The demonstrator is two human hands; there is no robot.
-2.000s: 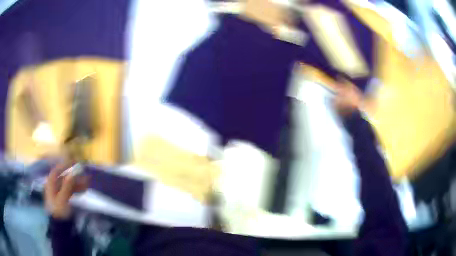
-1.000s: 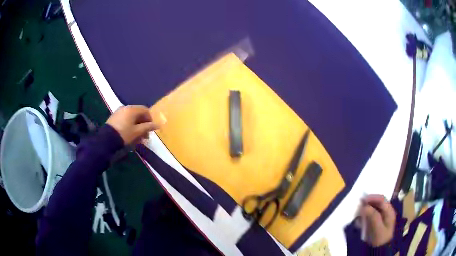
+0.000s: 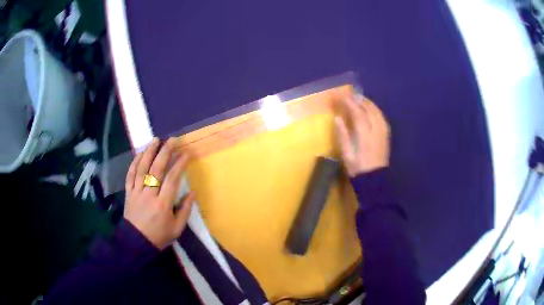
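Observation:
The yellow-orange card pattern (image 3: 256, 202) lies on the dark purple fabric (image 3: 286, 41). A clear ruler (image 3: 232, 128) with reddish lines lies across the pattern's far edge. My left hand (image 3: 156, 193), with a gold ring, presses on the ruler's left end, fingers spread. My right hand (image 3: 362, 131) is at the ruler's right end, blurred; whether it holds anything is unclear. A dark metal weight (image 3: 312, 205) lies tilted on the pattern between my hands. The shears (image 3: 343, 291) show only partly at the bottom, beside my right sleeve.
A white bucket (image 3: 39, 113) stands on the dark green floor at the left, with scraps (image 3: 86, 179) around it. The white table edge (image 3: 128, 71) runs along the left. Purple offcut strips (image 3: 209, 262) lie near the front edge. Cluttered items show at the lower right.
The view has moved closer to the pattern's far edge. My right hand has moved from the lower right to the ruler's right end. My left hand now lies flat on the ruler's left end.

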